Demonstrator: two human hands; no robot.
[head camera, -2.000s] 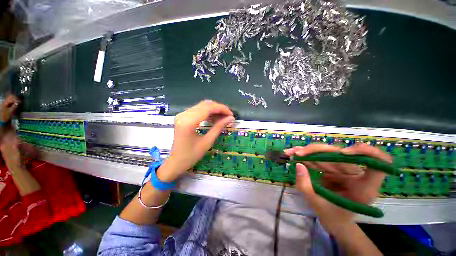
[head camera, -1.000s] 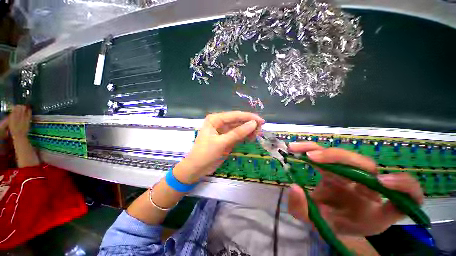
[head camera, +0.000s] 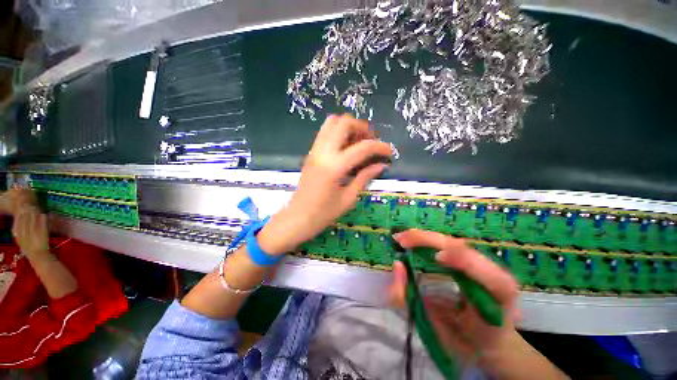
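Note:
My left hand (head camera: 338, 174), with a blue strap (head camera: 256, 241) on the wrist, is over the green mat's near edge beside a few loose parts. Its fingers are curled and blurred; I cannot tell if they hold a part. My right hand (head camera: 464, 297) holds the green-handled pliers (head camera: 428, 326) over the circuit boards (head camera: 564, 245); the jaws are dark and hard to make out. The heap of small metal parts (head camera: 468, 104) lies on the mat beyond the boards.
A lined clear tray (head camera: 202, 104) and a white stick (head camera: 148, 93) lie left of the heap. Bare conveyor rail (head camera: 200, 202) shows between board panels. A person in red (head camera: 56, 297) works at the far left, hands at the boards (head camera: 89, 197). A dark cord hangs by the pliers.
My left hand has moved from the pliers' jaws up to the loose parts on the mat. The pliers have drawn back left and down with my right hand. The board panels have shifted slightly right.

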